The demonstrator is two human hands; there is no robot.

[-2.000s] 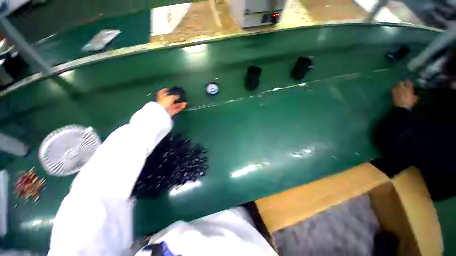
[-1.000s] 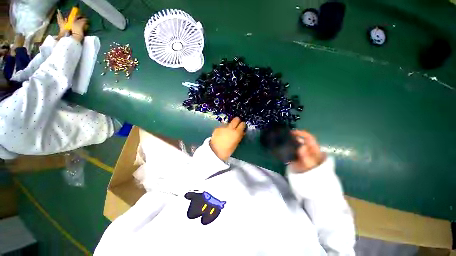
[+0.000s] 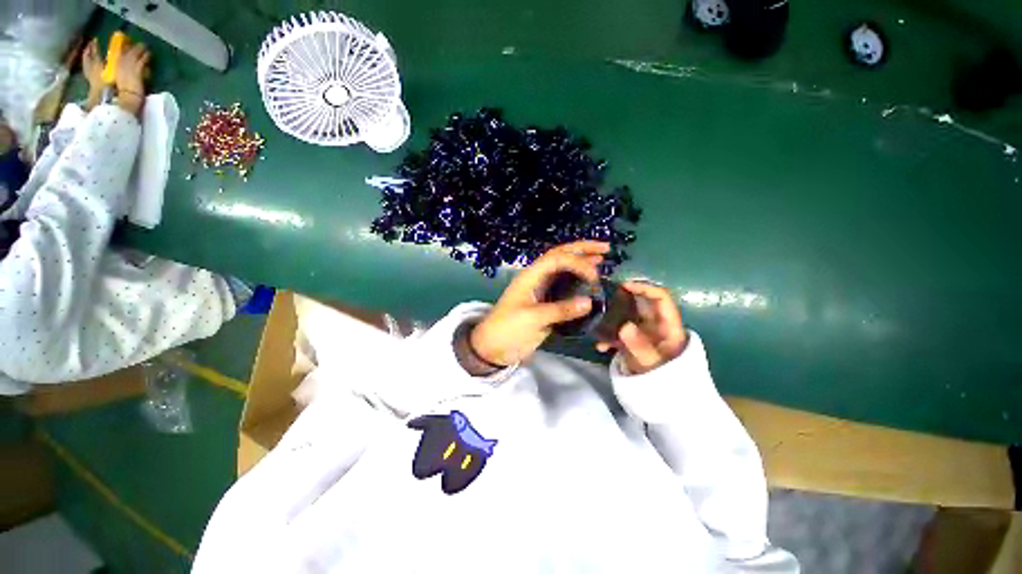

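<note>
A black cylindrical housing (image 3: 606, 311) lies on its side between my two hands, just in front of the heap, with its open end toward my left hand. My left hand (image 3: 540, 305) has its thumb and fingers at the open end; whether it holds a small part there cannot be told. My right hand (image 3: 652, 326) grips the other end of the housing. A large heap of small glossy black fittings (image 3: 504, 191) lies on the green bench (image 3: 807, 235) beyond my hands.
A white fan (image 3: 334, 90) and a red-gold heap of small parts (image 3: 225, 140) lie at left. A neighbour in dotted white (image 3: 90, 247) holds a yellow-orange tool (image 3: 113, 57). Dark housings (image 3: 756, 27) and a white-faced disc (image 3: 866, 45) are at the top right. Open cardboard boxes (image 3: 863, 448) flank my lap.
The view turned down and left from the far housings to the heap. My right hand brought the housing in, and my left hand moved from the heap's near edge to the housing's open end.
</note>
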